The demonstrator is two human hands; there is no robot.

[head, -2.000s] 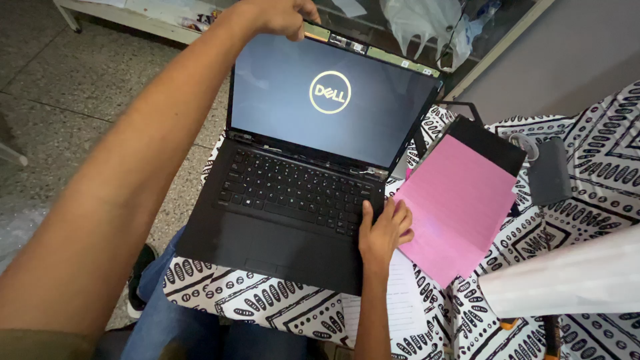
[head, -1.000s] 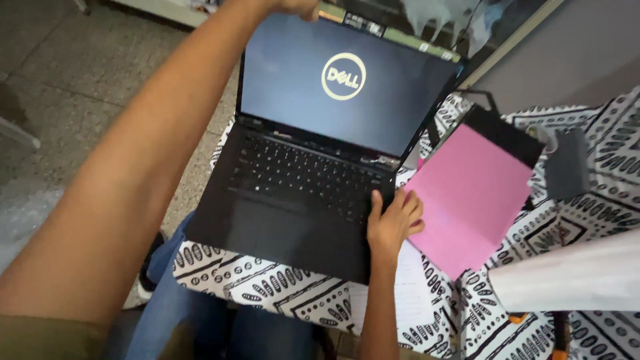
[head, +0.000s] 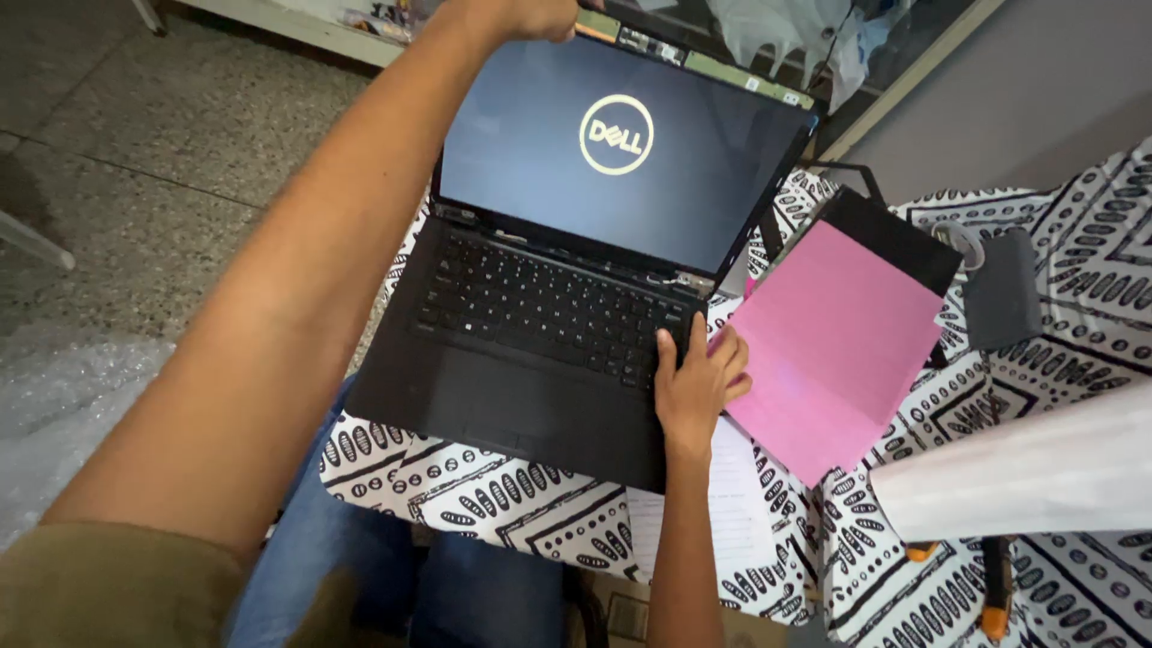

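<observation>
A black Dell laptop (head: 513, 387) lies unfolded on a patterned black-and-white cloth. Its screen panel (head: 576, 180) is lit and shows the maker's logo. The bezel is off, so a green board strip (head: 747, 81) shows along the top edge and the hinge parts are bare. My left hand (head: 540, 18) grips the upper left edge of the screen; its fingertips are partly cut off by the frame. My right hand (head: 702, 382) rests on the right edge of the keyboard base, fingers spread, beside a pink sheet (head: 837, 351).
Right of the laptop, the pink sheet covers part of a black flat object (head: 891, 238), near a dark grey rectangular item (head: 1003, 288). A written paper sheet (head: 742, 495), a white roll-like object (head: 1026, 463) and an orange-and-black tool (head: 997, 585) lie nearer. Clear plastic wrap (head: 72, 414) is at left.
</observation>
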